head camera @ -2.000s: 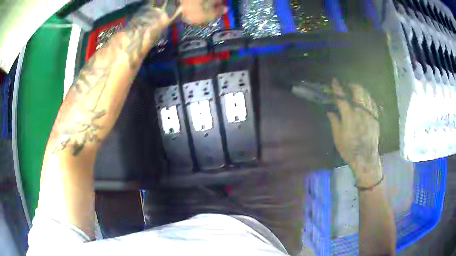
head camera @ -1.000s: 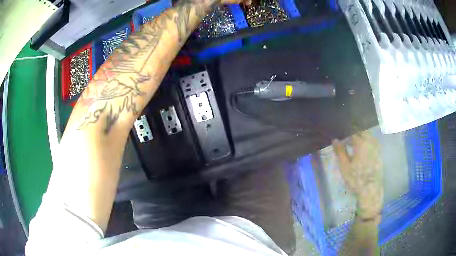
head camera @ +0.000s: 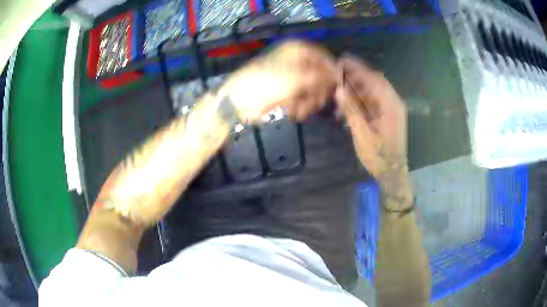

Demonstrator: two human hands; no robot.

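Observation:
Long black lock panels [head camera: 283,144] lie side by side on the black bench mat [head camera: 330,162]. Their silver plates are mostly hidden under my left forearm and hand. My left hand [head camera: 291,78] is blurred above the panels, its fingers bent towards my right hand. My right hand [head camera: 372,111] is just to the right, its fingertips near those of my left hand. A thin dark line shows at my right fingers; I cannot tell what it is or whether either hand holds anything. The screwdriver cannot be made out.
Red and blue parts bins [head camera: 162,27] with small metal parts line the back. A white ridged holding tray [head camera: 504,120] stands at the right. A blue plastic crate [head camera: 510,210] with a pale sheet is at the lower right. A green surface [head camera: 42,162] runs along the left.
My left hand has come back from the bins to above the panels. My right hand has moved up from over the crate to meet it. The grey screwdriver seen on the mat no longer shows clearly.

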